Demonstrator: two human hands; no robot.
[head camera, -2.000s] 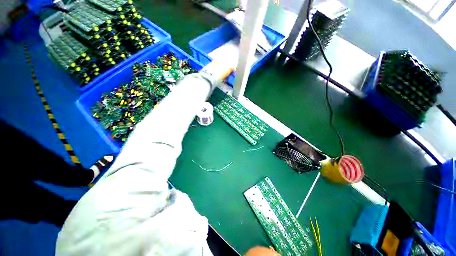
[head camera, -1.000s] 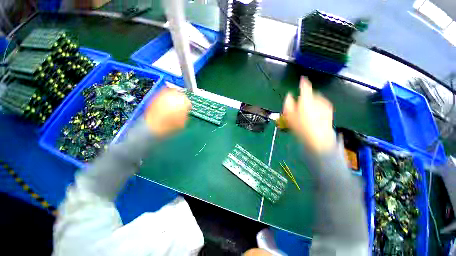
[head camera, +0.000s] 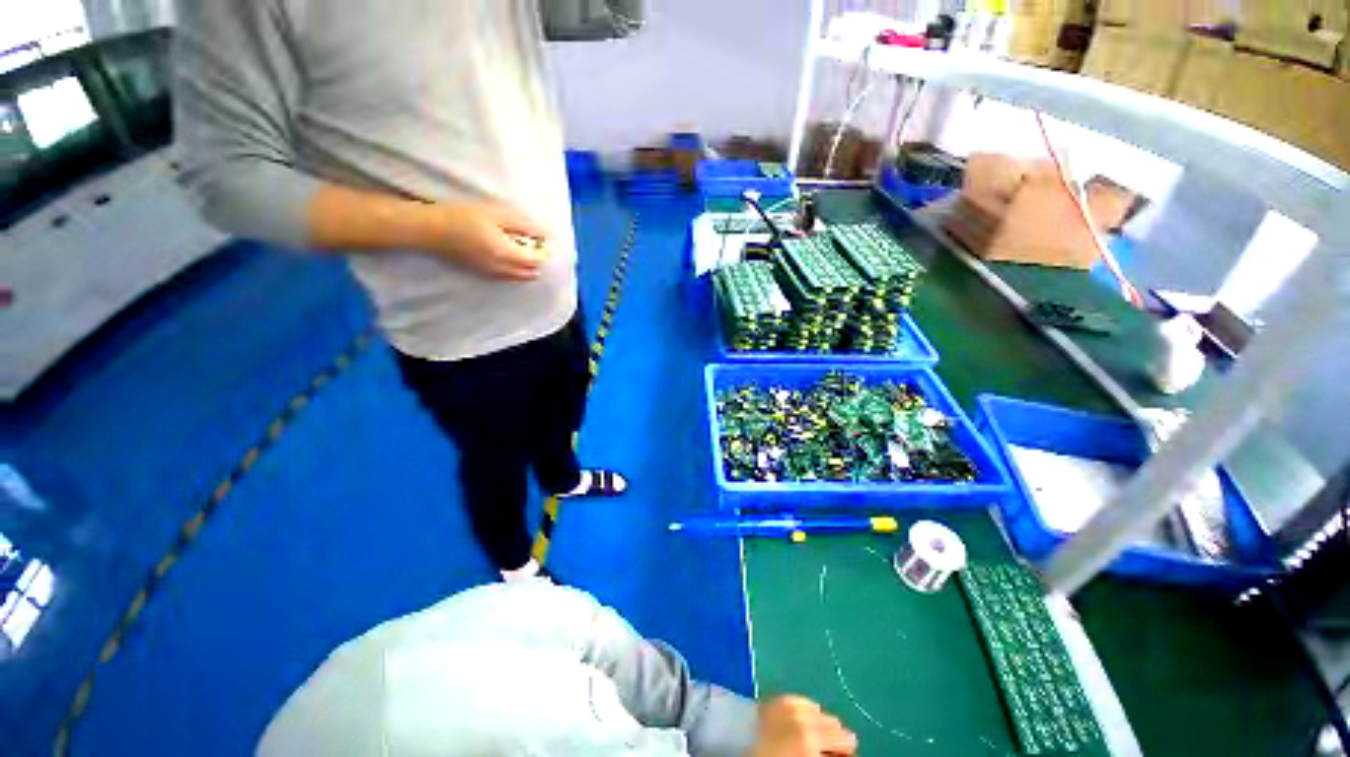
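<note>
My left hand (head camera: 803, 729) is cut off by the bottom edge, low over the front of the green mat; its fingers are blurred and I cannot tell whether it holds anything. My right hand is out of the picture. A green PCB panel (head camera: 1029, 658) lies on the mat at the right, beside the white pole. A white-flanged solder wire spool (head camera: 930, 556) stands just left of its far end. A thin strand of solder wire (head camera: 838, 651) curves on the mat. A long blue tube with yellow parts (head camera: 770, 525) lies across the mat's left end.
A blue bin (head camera: 717, 429) heaped with small boards is beyond the tube, with stacked board panels (head camera: 814, 274) behind it. Another blue tray (head camera: 1022, 419) is at right. A person (head camera: 430, 163) stands on the blue floor at left. A cardboard box (head camera: 1022, 207) is farther back.
The view has swung left, bringing the standing person and tube into sight. Both my raised hands have left their earlier places; the left is low at the bottom edge, the right is gone from view.
</note>
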